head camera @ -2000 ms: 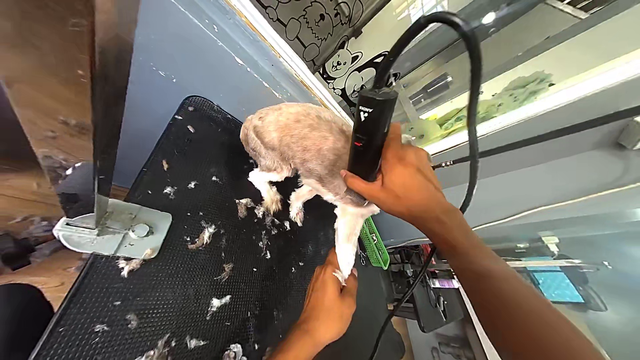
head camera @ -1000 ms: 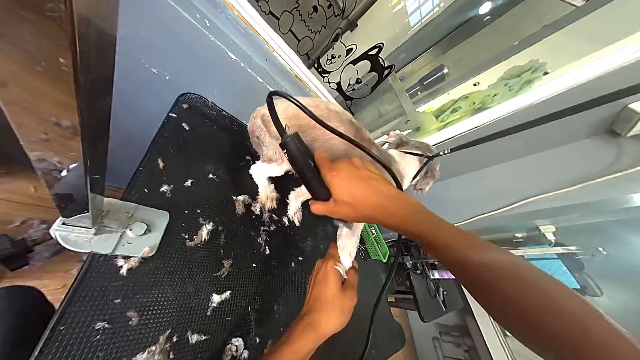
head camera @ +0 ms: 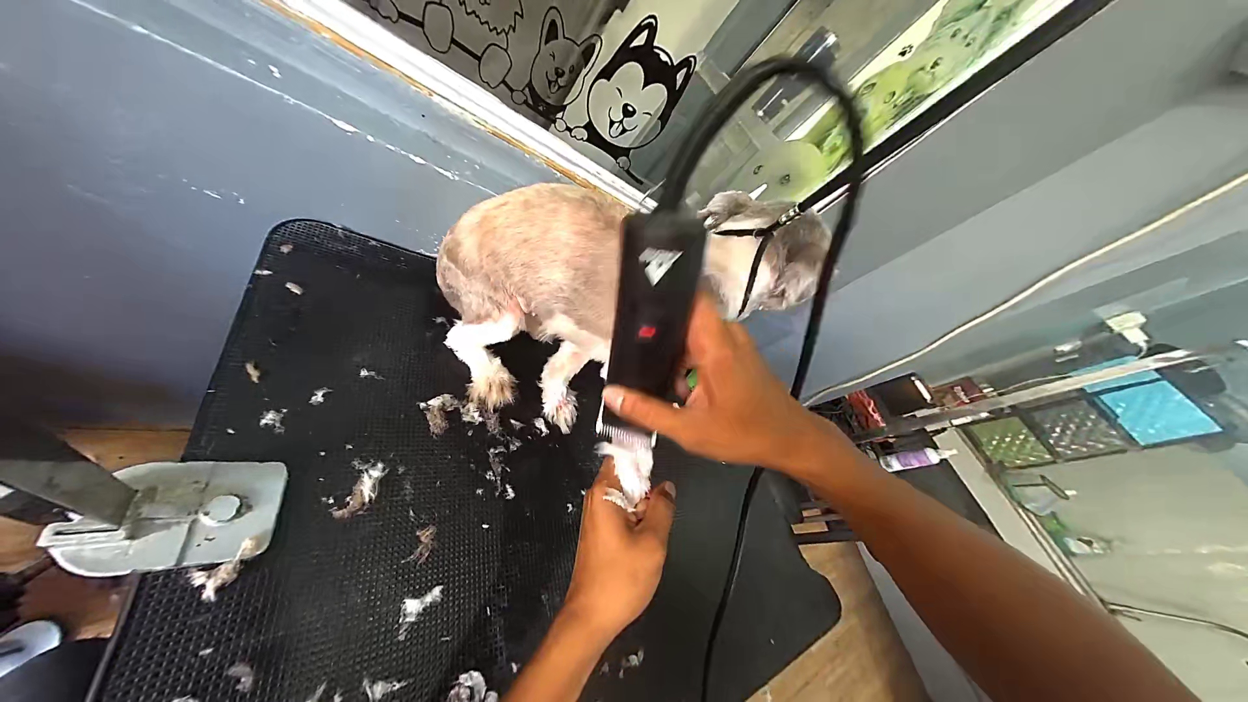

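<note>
A dog (head camera: 536,249) with short tan and white fur stands on the black grooming table (head camera: 322,575). A thin black loop runs around its neck. My left hand (head camera: 624,536) is closed around the paw of a raised white front leg (head camera: 631,470). In my right hand (head camera: 726,390) is a black corded hair clipper (head camera: 658,302), upright, its toothed blade end pointing down at that leg just above my left hand. The clipper covers the upper part of the leg. The dog's head is turned away at the right.
Tufts of cut fur (head camera: 361,487) lie about the table. A metal clamp (head camera: 175,517) grips its left edge. The clipper's cable (head camera: 746,546) hangs past the right side. Behind the dog are a wall and a window with dog drawings. Shelves with a bottle (head camera: 912,458) stand at right.
My right hand has turned the clipper from a slant to upright, with its blade end now at the held leg. My left hand keeps hold of the paw. The view has shifted.
</note>
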